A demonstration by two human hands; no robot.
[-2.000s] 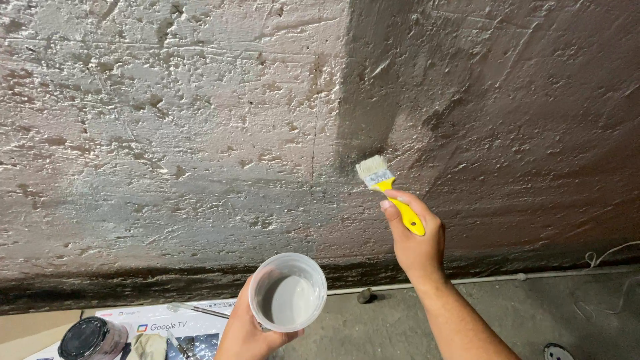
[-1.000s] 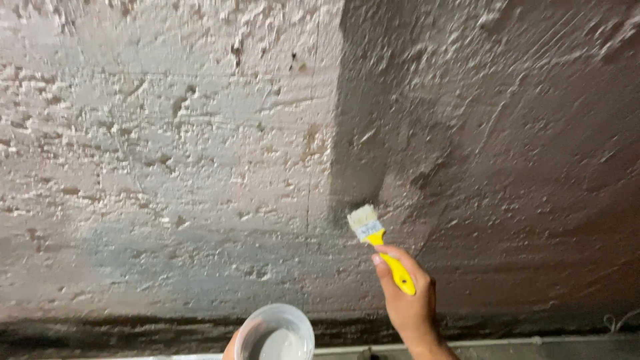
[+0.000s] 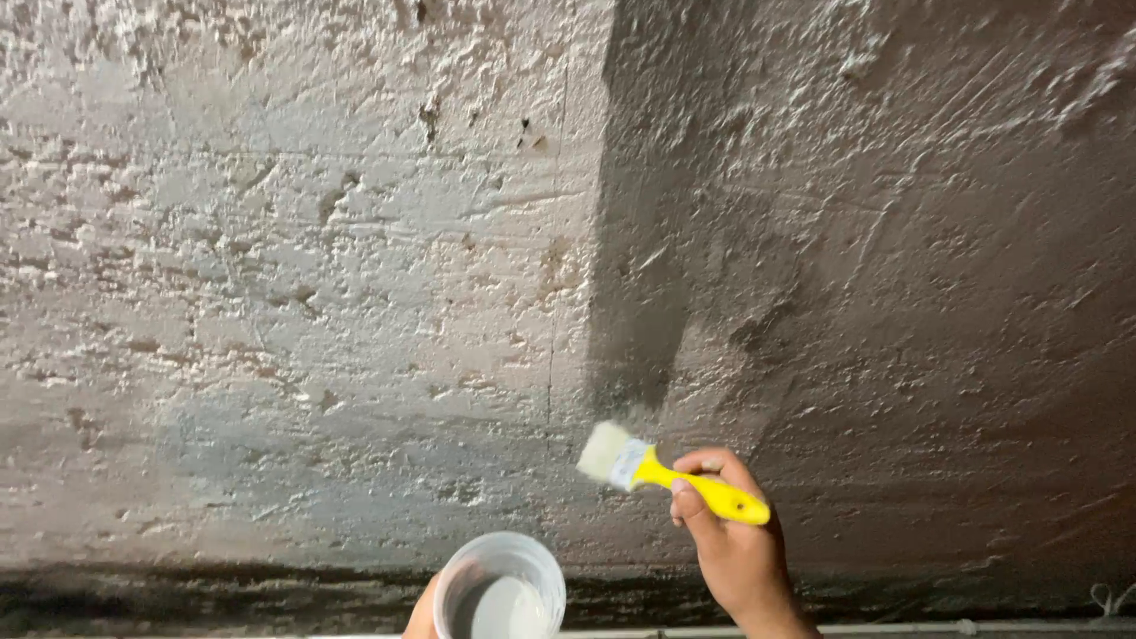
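Observation:
My right hand (image 3: pixel 732 541) grips a flat paintbrush (image 3: pixel 701 493) by its yellow handle. Its pale bristles point to the upper left, in front of a rough painted wall (image 3: pixel 399 311), just below the lower end of a dark grey vertical band (image 3: pixel 643 266). Whether the bristles touch the wall I cannot tell. At the bottom of the view, my left hand (image 3: pixel 422 612) holds a translucent plastic cup (image 3: pixel 501 590) with light grey paint in it. Only part of that hand shows beside the cup.
A dark strip (image 3: pixel 222 599) runs along the foot of the wall. Below it lies a pale edge (image 3: pixel 905 628). A thin white cord (image 3: pixel 1108 599) shows at the lower right corner. Pits and ridges cover the wall surface.
The brush has turned so its bristles point more to the left, and it has come closer to the cup. The view has tilted up, so the box and jar at the lower left are out of sight.

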